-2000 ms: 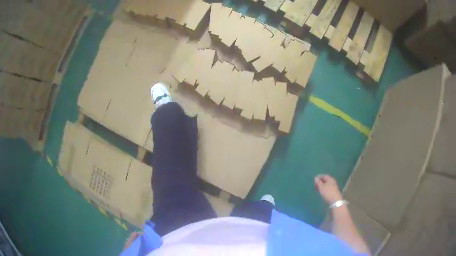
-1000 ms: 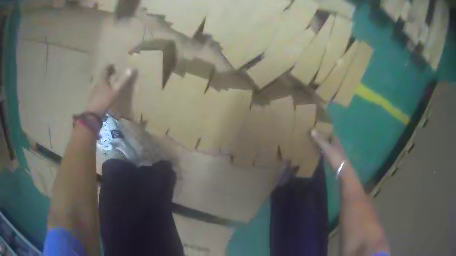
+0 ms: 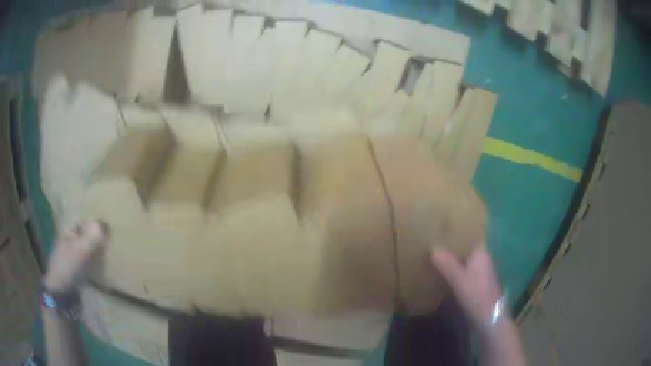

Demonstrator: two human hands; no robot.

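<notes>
A stack of brown box blanks, blurred, with stepped edges and slots, is held up in front of my legs. My left hand grips its left end, fingers curled at the edge. My right hand holds its right end, with thumb and fingers on the cardboard near the edge. The undersides of both hands' grips are hidden.
More fanned blanks lie on the floor pile beyond. A pale wooden pallet is at the top right. A large carton stands at the right. Green floor with a yellow line runs between.
My hands went down to the pile, reached both ends of a stack of blanks, and now hold it lifted. The view has moved closer over the pile.
</notes>
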